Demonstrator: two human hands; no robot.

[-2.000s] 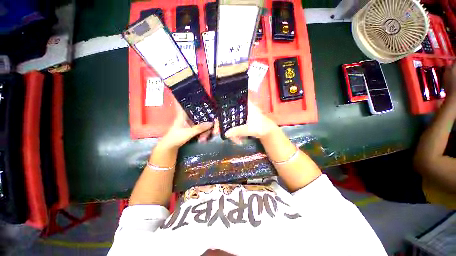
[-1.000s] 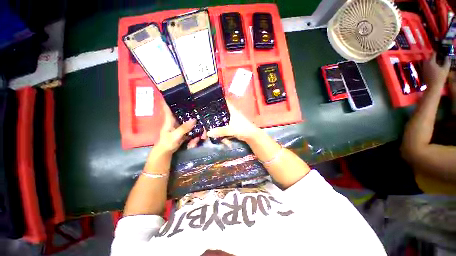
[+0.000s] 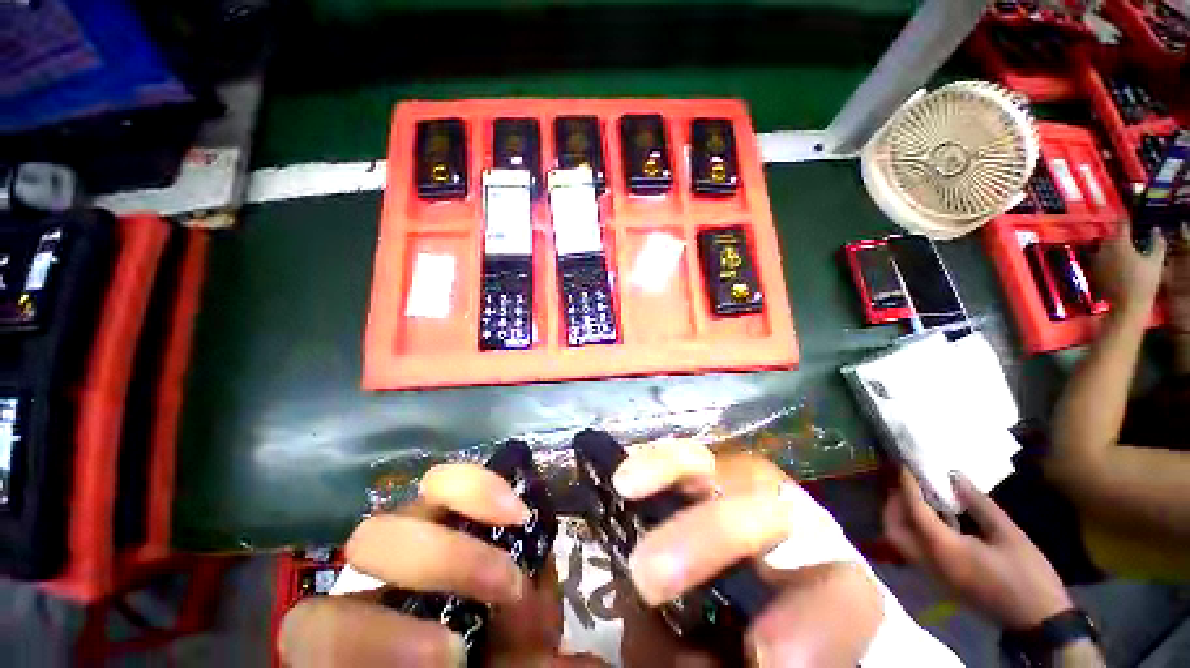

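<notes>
My left hand (image 3: 437,561) and my right hand (image 3: 718,542) are large and close at the bottom. Each is closed around a black flip phone; the left phone (image 3: 529,535) and right phone (image 3: 603,470) are seen edge-on, with white keypad marks. Their screens are hidden. Ahead lies an orange-red foam tray (image 3: 574,372). Two open flip phones, one left (image 3: 506,307) and one right (image 3: 583,287), lie side by side across its rows, lit screens up. Closed black phones (image 3: 733,272) fill other pockets. White slips lie in a left pocket (image 3: 431,282) and a right pocket (image 3: 655,261).
A cream fan (image 3: 950,159) stands right. A smartphone (image 3: 929,281) overlaps a red phone (image 3: 877,281). Another person's hand (image 3: 972,555), with a black wristband, holds a white block (image 3: 937,405). Another person's arm (image 3: 1096,379) is farther right. Red-edged stacked trays (image 3: 115,392) stand left.
My hands have come back from over the tray, close to the camera, each still with a phone. The tray is uncovered. A person's hand with a white block has appeared at the right.
</notes>
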